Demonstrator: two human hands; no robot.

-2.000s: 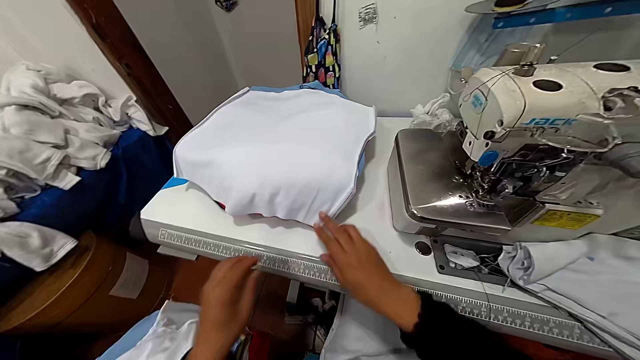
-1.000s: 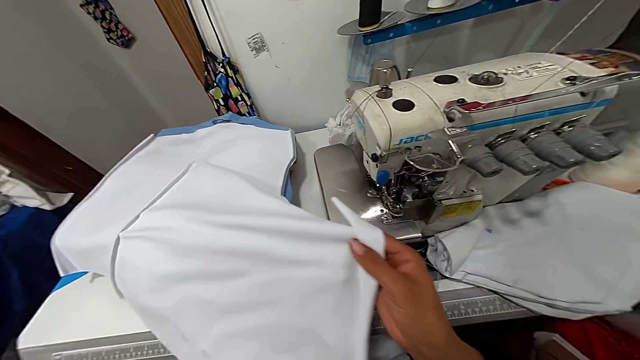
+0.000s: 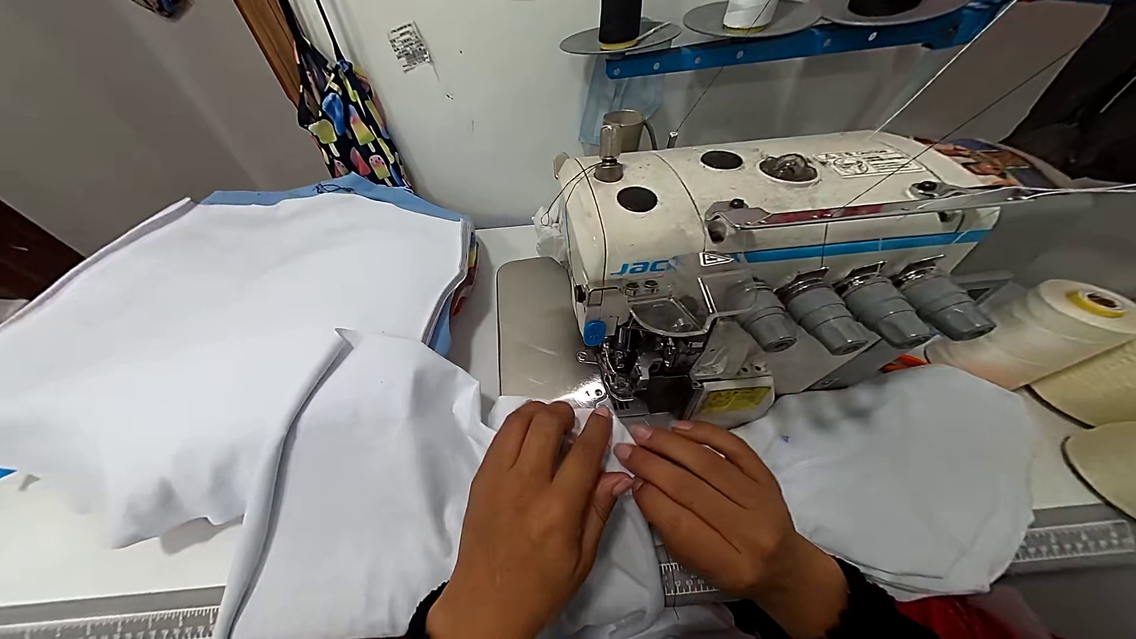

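Note:
A white fabric piece drapes over the table front, and its edge lies just before the presser foot of a Jack overlock sewing machine. My left hand pinches that edge between thumb and fingers. Close against it, my right hand holds the same edge, its fingertips near the needle area. A stack of white fabric pieces with light blue showing at its rear edge lies at the left. More white cut pieces lie to the right of my right hand.
Cream thread cones stand at the right. A blue rack carries spools above the machine. A measuring tape strip runs along the table's front edge. A patterned cloth hangs at the wall behind the stack.
A white piece is now drawn to the machine's front; one second ago my hand held it raised over the table. Both hands are now together at its edge. The view has shifted toward the machine.

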